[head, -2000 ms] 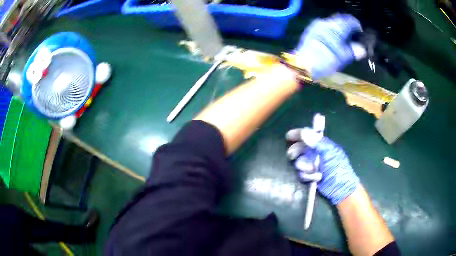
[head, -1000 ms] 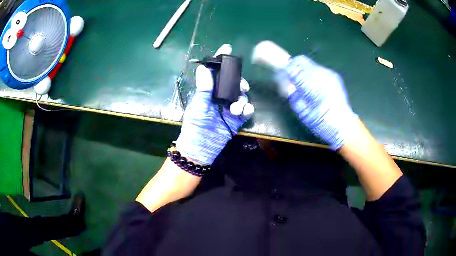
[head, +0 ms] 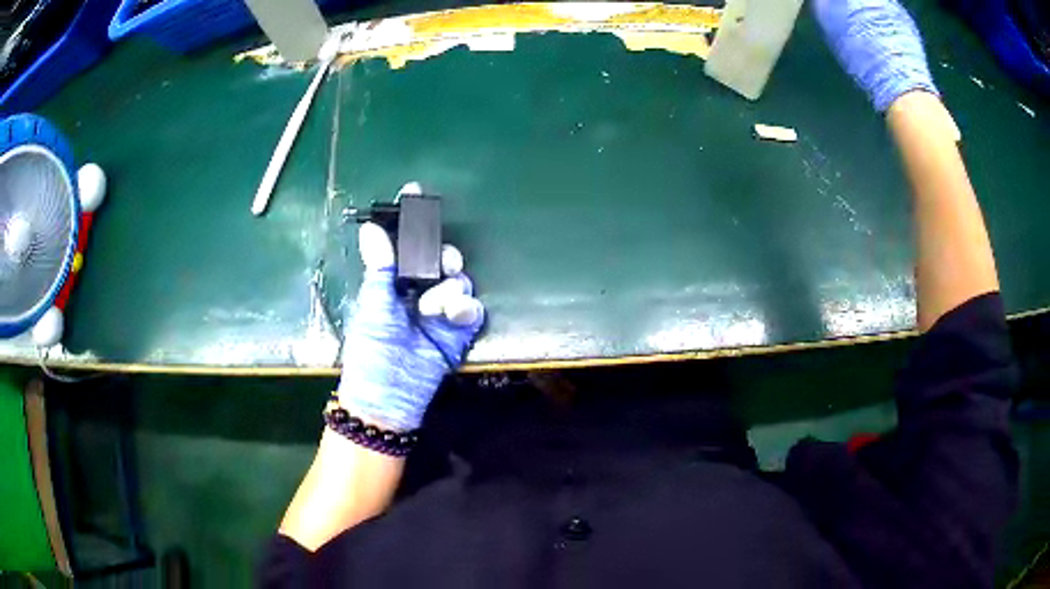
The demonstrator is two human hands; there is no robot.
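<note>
My left hand (head: 403,328), in a pale blue-white glove with white fingertips, holds a black power adapter (head: 420,238) above the bench's front part. The adapter's prongs point left and its thin black cord runs down by my palm. My right hand (head: 872,40), gloved too, is stretched out to the upper right. Its fingers are cut off by the top edge of the picture, so what it holds, if anything, is hidden.
A whitish bottle (head: 754,46) stands at the back. A small pale scrap (head: 775,132) and a thin white stick (head: 290,140) lie on the green bench (head: 576,219). A blue fan (head: 69,219) is at left. Blue bins (head: 173,21) are at the far left and far right.
My left hand first reached to the far side, then came back with the adapter. My right hand has moved from beside the adapter to the far right. The view has shifted.
</note>
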